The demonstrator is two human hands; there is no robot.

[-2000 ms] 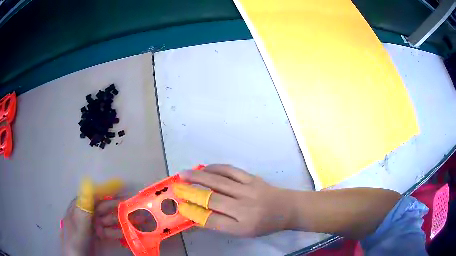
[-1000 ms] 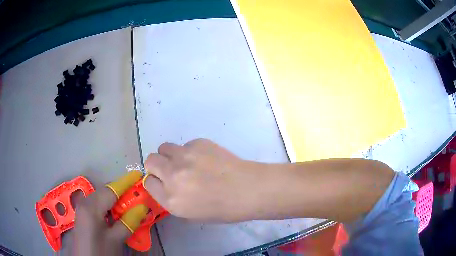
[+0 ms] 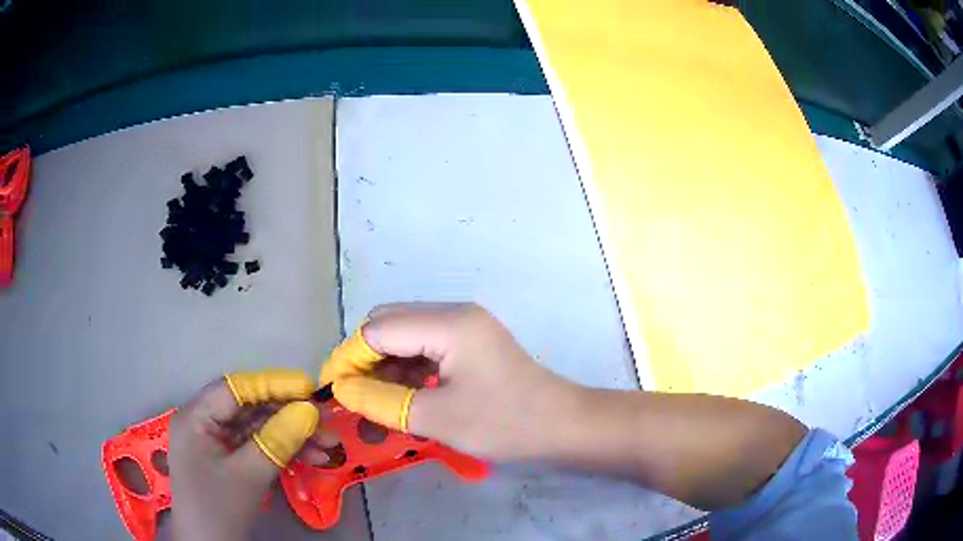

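An orange-red controller grip shell (image 3: 364,454) lies under my hands at the table's front, with small black parts in it. My right hand (image 3: 444,380), with yellow finger cots, is over its upper edge. My left hand (image 3: 238,444), also in yellow cots, is at its left side. A small black part (image 3: 323,392) is pinched between the fingertips of both hands. A second orange shell (image 3: 132,476) lies at the left, partly hidden by my left hand. A loose pile of small black parts (image 3: 204,227) lies on the table at the upper left.
A large yellow sheet (image 3: 718,211) with a white edge lies on the right of the grey-white table (image 3: 465,211). More orange shells (image 3: 11,211) are cut off at the left picture edge. A dark green raised strip (image 3: 253,63) runs behind the table. Pink plastic (image 3: 887,486) shows below right.
My right hand has opened from a closed curl, and the fingertips of both hands now meet at a black part. The shell under them now lies flatter and more visible. The camera view has shifted.
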